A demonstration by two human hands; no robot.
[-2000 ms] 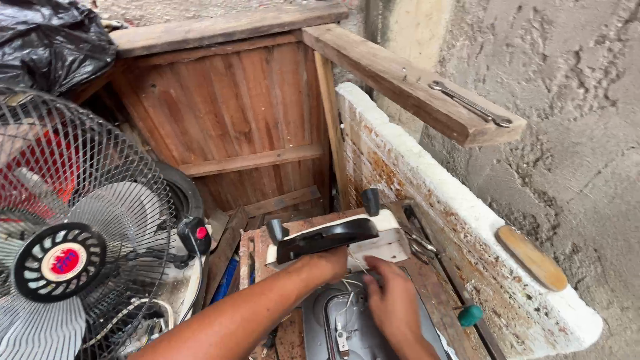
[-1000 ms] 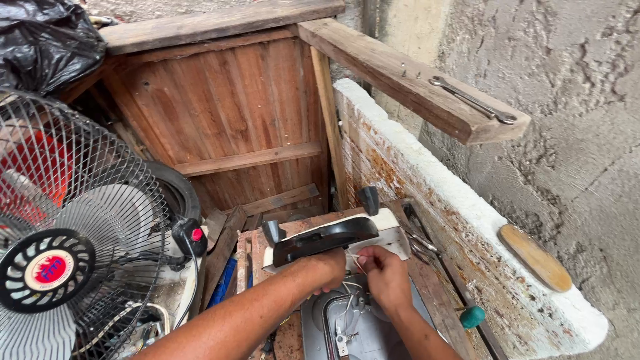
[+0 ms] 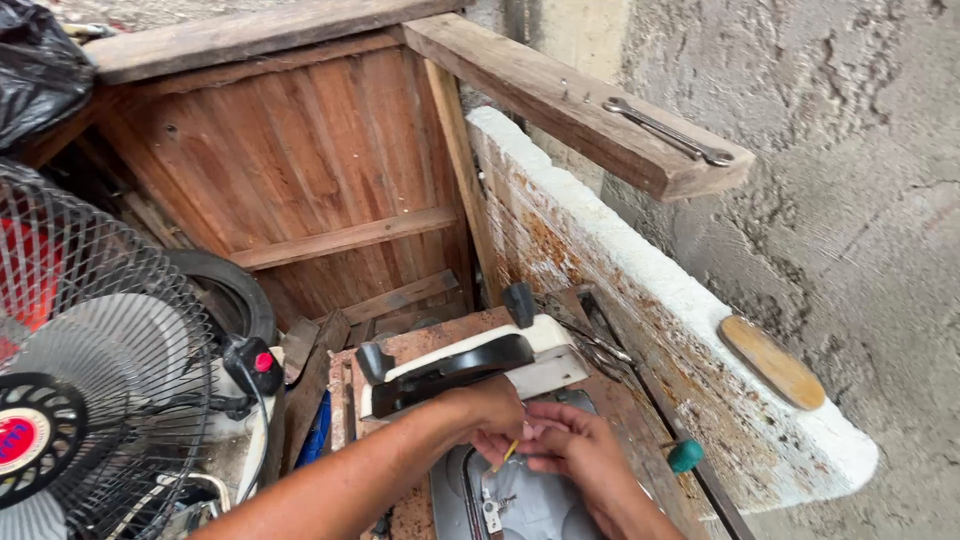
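Observation:
My left hand (image 3: 491,420) and my right hand (image 3: 566,442) meet over an appliance's grey metal base (image 3: 540,499), their fingers closed on thin wires (image 3: 510,451), one with a yellow section. Below the fingers, a bent metal tube (image 3: 472,495) and a small metal bracket (image 3: 490,516) lie on the base. Just beyond my hands stands a white appliance part with a black handle (image 3: 457,371) and black feet, tilted on its side. My left wrist is against or close to it. The exact grip of the fingertips is partly hidden.
A fan (image 3: 97,360) with a wire guard stands at the left, beside a tire (image 3: 225,292). A combination wrench (image 3: 667,133) lies on a wooden beam (image 3: 540,90). Pliers (image 3: 600,349) and a green-handled tool (image 3: 684,455) are right of the appliance, near a white foam slab (image 3: 637,247).
My right hand was apart from the left two seconds ago; it has moved in to the left and the two now work close together at the wires.

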